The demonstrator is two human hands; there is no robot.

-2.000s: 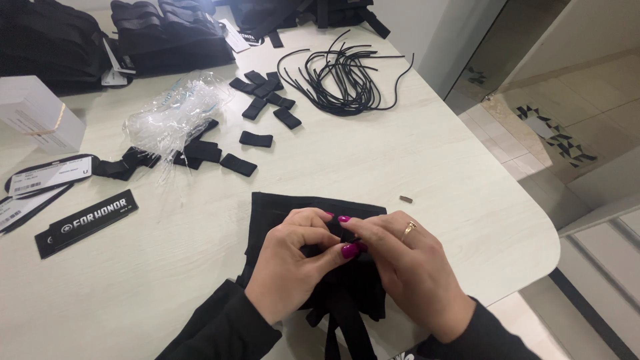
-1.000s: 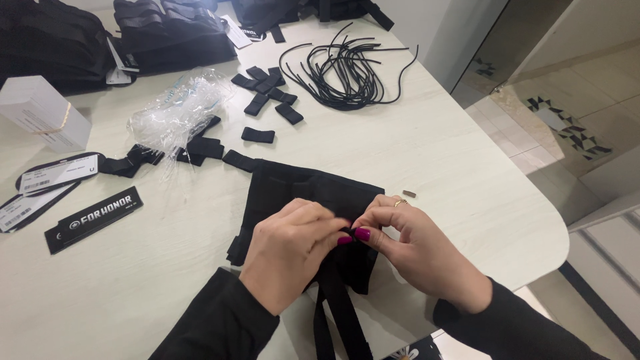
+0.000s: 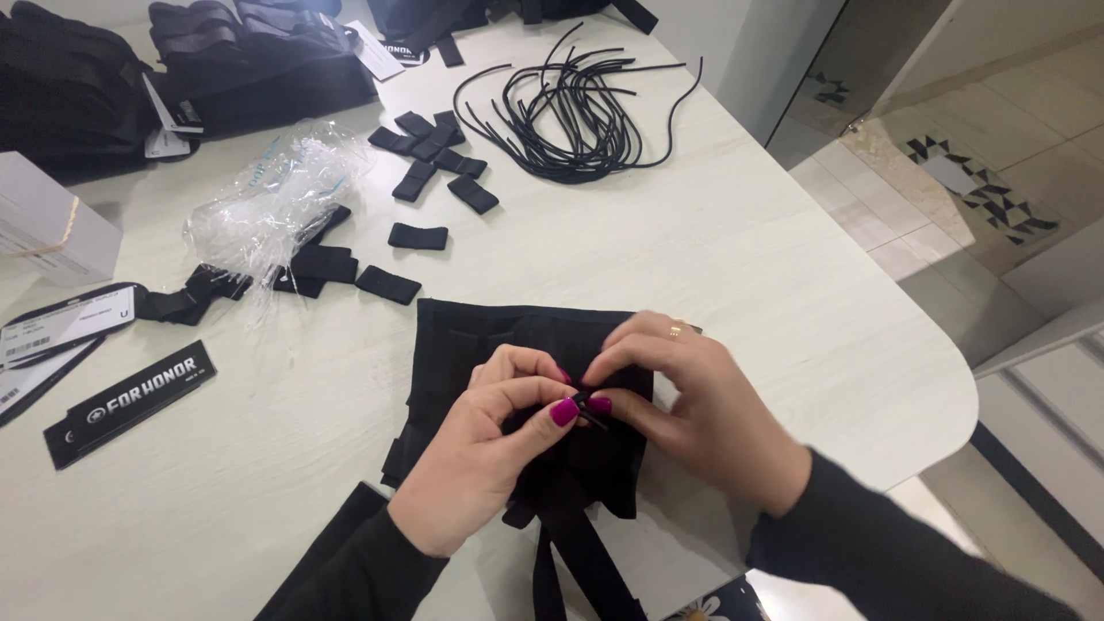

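Observation:
A black fabric pouch [image 3: 526,323] with dangling straps [image 3: 586,552] lies at the table's near edge, under both my hands. Between thumb and fingertips my left hand [image 3: 496,431] pinches a short black cord [image 3: 595,419] that looks knotted or looped at the pouch's middle. From the other side my right hand [image 3: 690,397], with a ring on one finger, grips the same cord between thumb and index finger. The fingers partly hide the knot. Beyond the pouch lie a loose bundle of black cords [image 3: 573,129] and folded black webbing pieces [image 3: 418,236].
Clear plastic fasteners in a bag [image 3: 276,198] lie left of the webbing. Farther left are a white card stack [image 3: 52,224] with a rubber band, paper tags [image 3: 69,323] and black printed labels [image 3: 129,401]. Black fabric bags [image 3: 259,69] stand at the back. The table's rounded corner [image 3: 957,405] is at right.
Both hands have stayed at the pouch while their fingers shifted on the cord. A short dark cord end now shows between the fingertips. The pouch's top edge has turned slightly since one second ago.

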